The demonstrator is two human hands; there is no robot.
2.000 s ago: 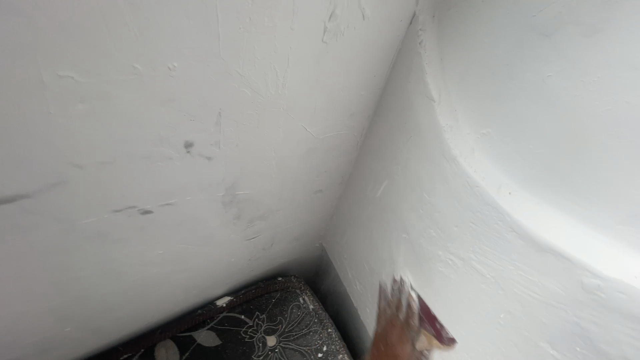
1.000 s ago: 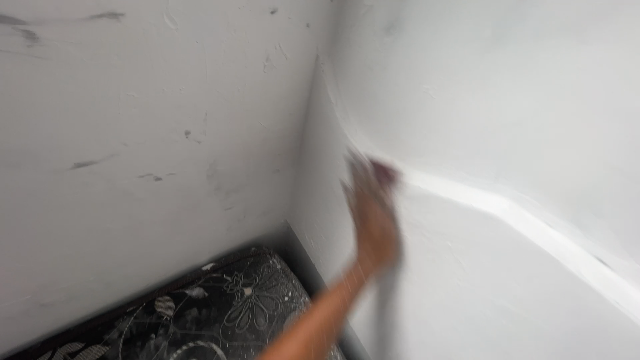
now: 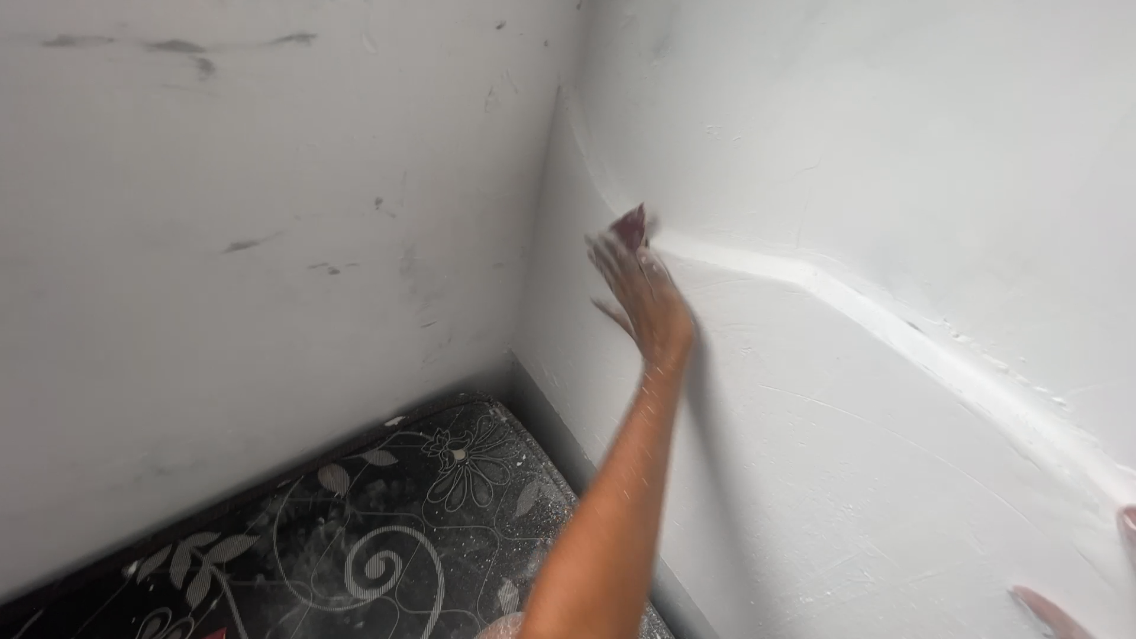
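My left hand reaches up from the bottom middle to the right wall, fingers spread and blurred. A folded maroon piece, apparently sandpaper, is pinched at its fingertips, against the wall by the left end of a bright white plaster band. The band slopes down to the right across the wall. Of my right hand, only two digits show at the lower right edge, apart and near the wall surface; the rest is out of view, and nothing is seen in it.
A dark mattress with a floral pattern and white dust lies below, its corner near the wall corner. A narrow gap runs between it and the right wall. The left wall has dark scuffs. A small red thing shows at the bottom left.
Two seconds ago, my left hand with the maroon piece was low on the right wall; it is now up at the plaster band. My right hand has come into view. The view has shifted.
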